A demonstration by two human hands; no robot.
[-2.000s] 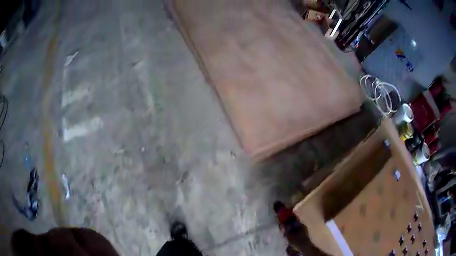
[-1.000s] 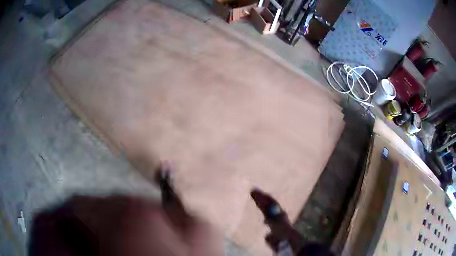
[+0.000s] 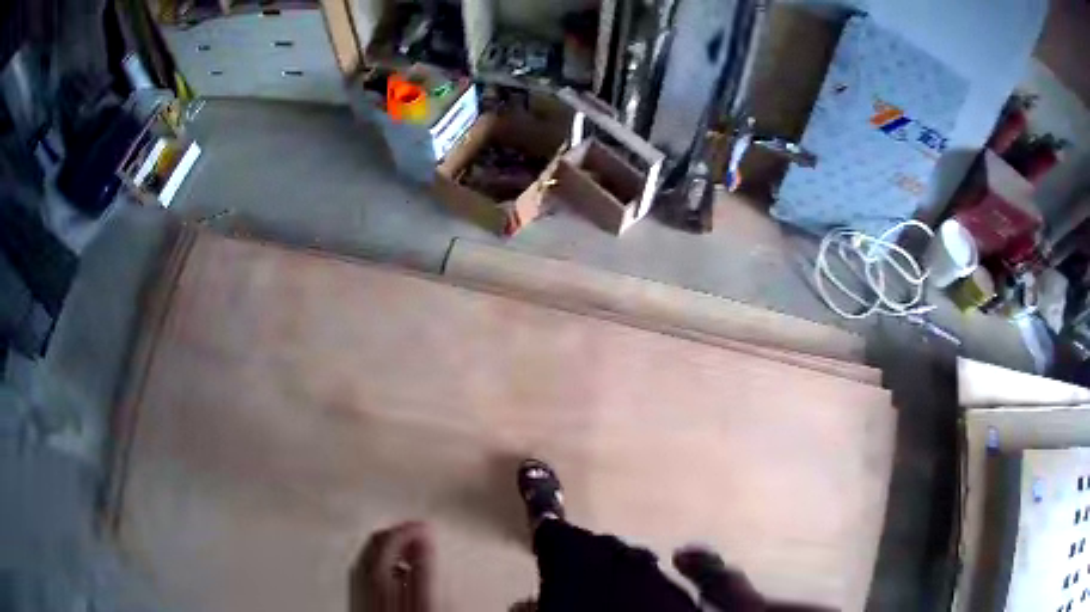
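Observation:
A large stack of brown plywood sheets (image 3: 395,371) lies on the floor in front of me. My foot in a dark sandal is on it. My left hand (image 3: 395,568) is at the lower edge, blurred and partly cut off, over the stack; its fingers look curled, and whether it holds anything is unclear. My right hand (image 3: 747,595) is at the lower edge, cut off and blurred, with a dark rounded shape at its front that I cannot identify.
A frame with a perforated board (image 3: 1052,538) stands at the lower right. Coiled white tubing (image 3: 873,273) and a white bucket (image 3: 955,249) lie beyond. Open boxes (image 3: 484,197), an orange tape dispenser (image 3: 406,98) and a film-covered panel (image 3: 867,132) are at the back.
My view has swung toward the back boxes, and the stack now spans the view. My foot now shows on the stack. Both hands appear lower in the picture.

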